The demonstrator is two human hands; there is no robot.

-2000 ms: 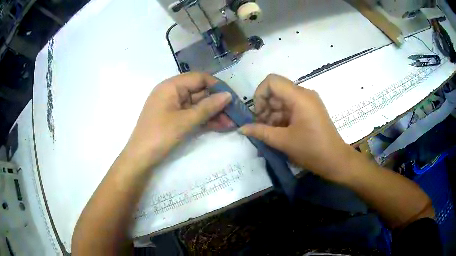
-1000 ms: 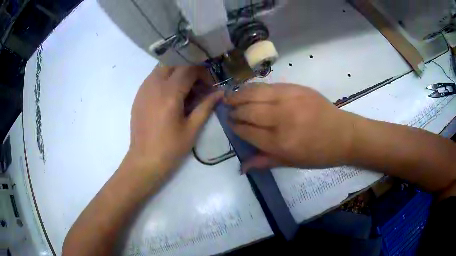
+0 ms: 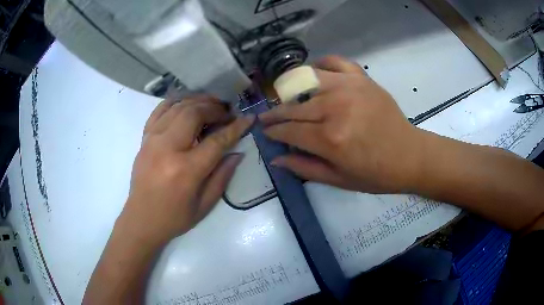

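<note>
A blue-grey fabric strip [image 3: 301, 208] runs from the presser foot [image 3: 253, 104] down across the white table and over its front edge. My left hand [image 3: 185, 158] is bent left of the foot, its thumb and fingertips at the strip's left edge. My right hand [image 3: 346, 128] lies on the strip's right side, fingertips on the cloth just below the foot; part of it is behind the cream-white knob [image 3: 297, 84]. The needle is too small and blurred to tell. Whether the left fingers pinch the cloth is hard to see.
The white-grey machine head [image 3: 143, 36] fills the upper left. A tan flat strip [image 3: 468, 41] lies at the upper right, with black and silver snips [image 3: 528, 103] at the right edge. A blue basket [image 3: 483, 262] and dark cloth [image 3: 417, 274] are below the table's front edge.
Both hands have moved from holding the strip in front of the machine up to the foot. The strip now lies under it. The machine head appears larger and nearer as the view shifted.
</note>
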